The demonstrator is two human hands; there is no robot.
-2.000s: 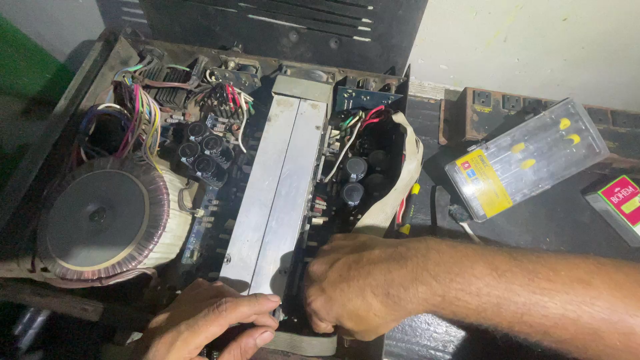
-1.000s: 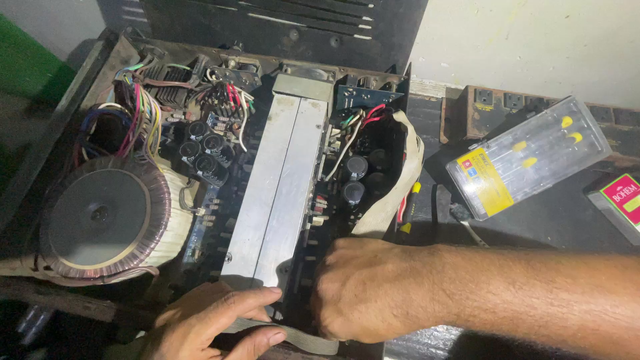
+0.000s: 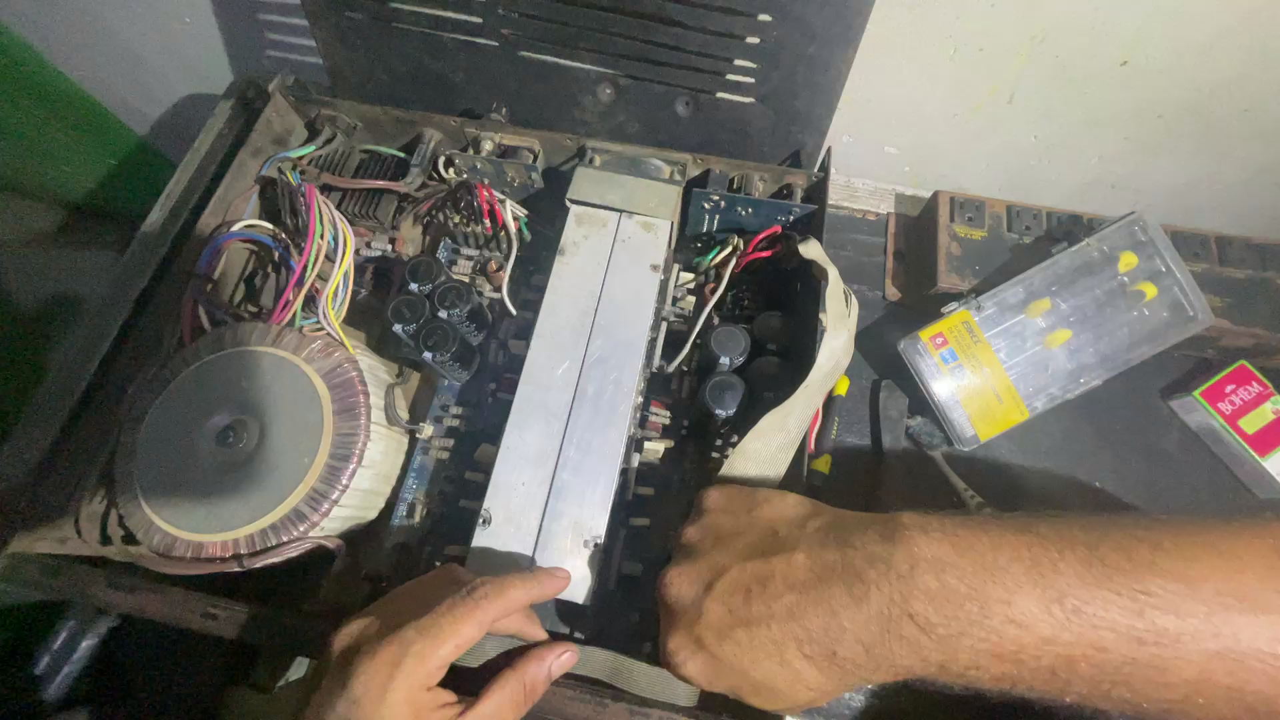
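An electronics chassis [image 3: 170, 235], seemingly an audio amplifier, lies with its inside exposed. A toroidal transformer [image 3: 235, 440] fills its left side, and a long aluminium heatsink cover [image 3: 570, 400] runs down the middle. My left hand [image 3: 450, 640] is at the cover's lower end, thumb and index finger apart, the index fingertip touching or just over the metal; nothing shows in it. A grey ribbon cable [image 3: 600, 672] passes beside its thumb. My right hand [image 3: 770, 600] is curled down into the chassis right of the cover, below the upper stretch of ribbon cable; its fingertips and anything in them are hidden.
A clear plastic case [image 3: 1060, 330] with yellow-tipped pieces lies right of the chassis, near a power outlet strip [image 3: 1080, 225]. A red-and-green labelled box [image 3: 1235, 420] is at the far right. A black slotted metal panel [image 3: 600, 60] stands behind. Wire bundles [image 3: 320, 260] rise above the transformer.
My left hand's thumb and index finger are spread wider than two seconds ago. My right hand has stayed low in the chassis, with only a slight shift.
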